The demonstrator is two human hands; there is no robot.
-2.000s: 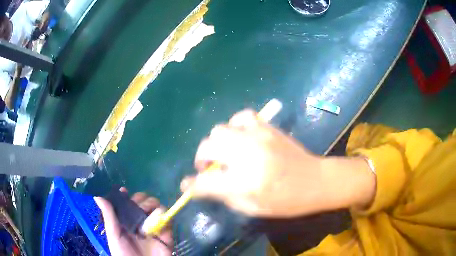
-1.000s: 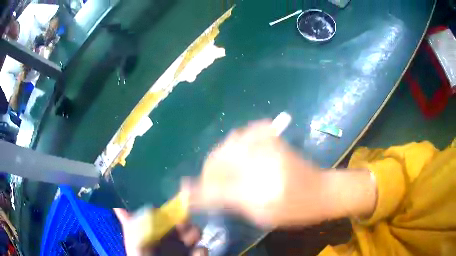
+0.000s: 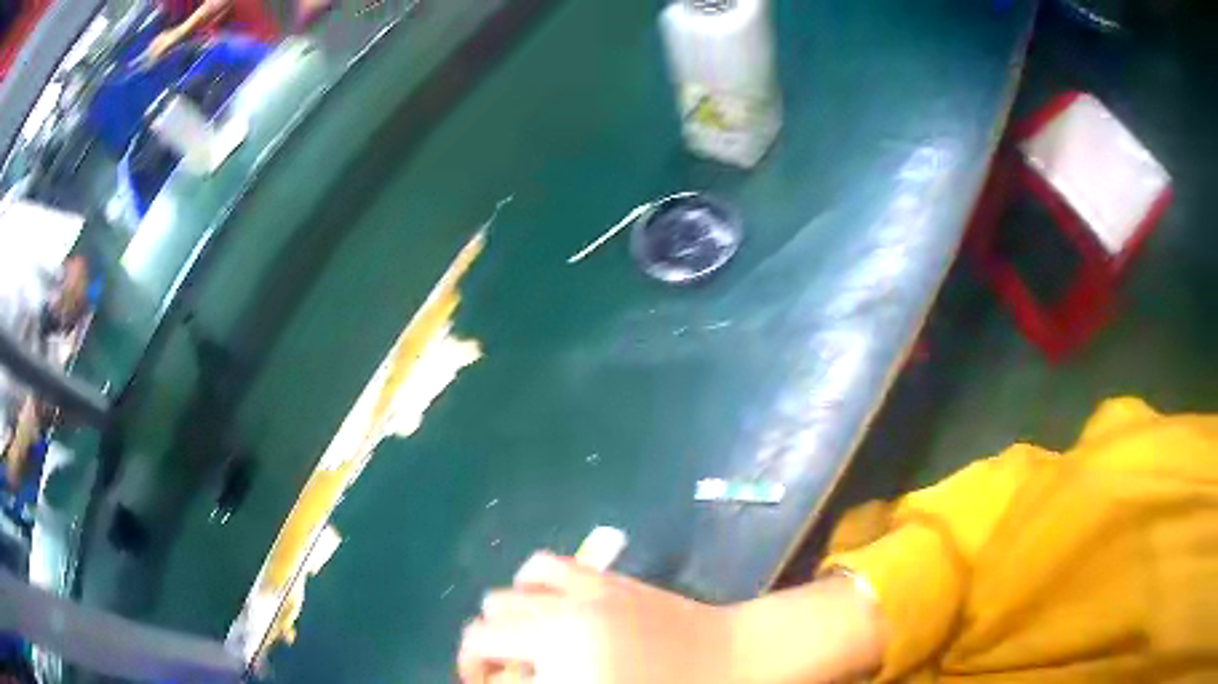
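Observation:
My right hand (image 3: 574, 628) is at the bottom centre, cut off by the lower edge. Its fingers are closed around a toothbrush (image 3: 604, 547); only its white end shows above the hand, and the rest is hidden by the hand or out of the picture. My left hand is not in view. No adapter is visible at my right hand. Two small dark blocks, likely power adapters (image 3: 231, 484), lie on the green belt at the left, blurred.
White bottle (image 3: 728, 94) stands at top centre. Below it is a round dish (image 3: 687, 241) with a thin white stick (image 3: 608, 234) at its rim. A pale strip (image 3: 739, 492) lies near the bench edge. Torn tape (image 3: 387, 388) borders the belt. Red-framed stool (image 3: 1102, 167) at right; people opposite.
The view has shifted, so the bench things sit lower and further left. The bottle has come into view. My left hand and the blue basket have left the picture; my right hand sits lower.

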